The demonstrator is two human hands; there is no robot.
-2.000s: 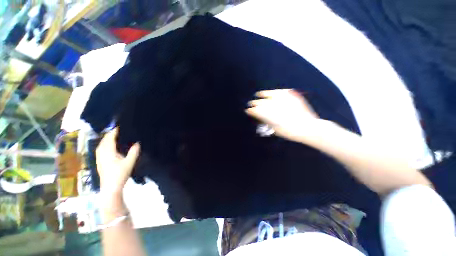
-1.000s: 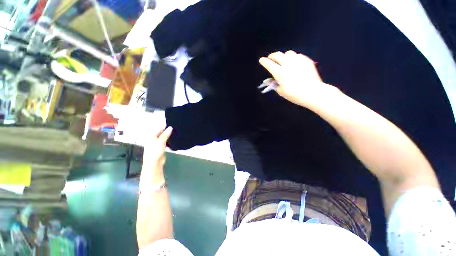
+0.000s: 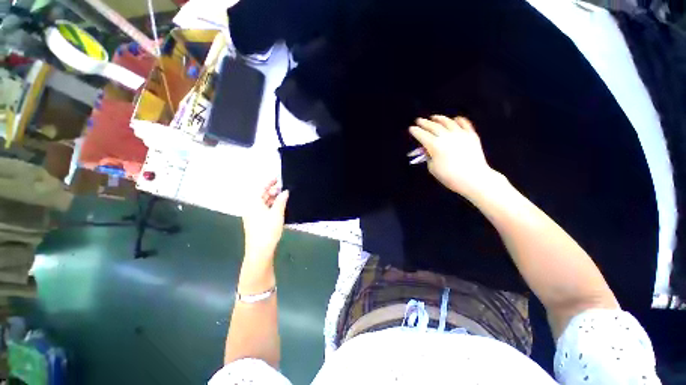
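A large black garment point(image 3: 496, 98) covers the middle of the white table. A black sleeve point(image 3: 323, 180) reaches left, its end near the table's front edge. My left hand point(image 3: 263, 218) is at the sleeve's end, fingers curled; whether they pinch its edge cannot be told. My right hand point(image 3: 455, 154) is over the garment's middle, palm down, with thread snips point(image 3: 417, 156) in it. Only their silvery tips show; the palm hides the rest. A thin black tie point(image 3: 279, 124) curves over the white table above the sleeve.
A dark phone point(image 3: 236, 100) lies on the white table point(image 3: 210, 177) at left, beside a yellow-brown box point(image 3: 162, 83) and papers. A white and yellow-green round object point(image 3: 79, 46) is at upper left. More dark cloth point(image 3: 662, 98) lies at the far right. Green floor point(image 3: 180, 301) shows below.
The view has shifted. My left hand moved from the garment's left edge to the sleeve's end, and the sleeve now lies stretched leftward. My right hand still holds the snips over the garment.
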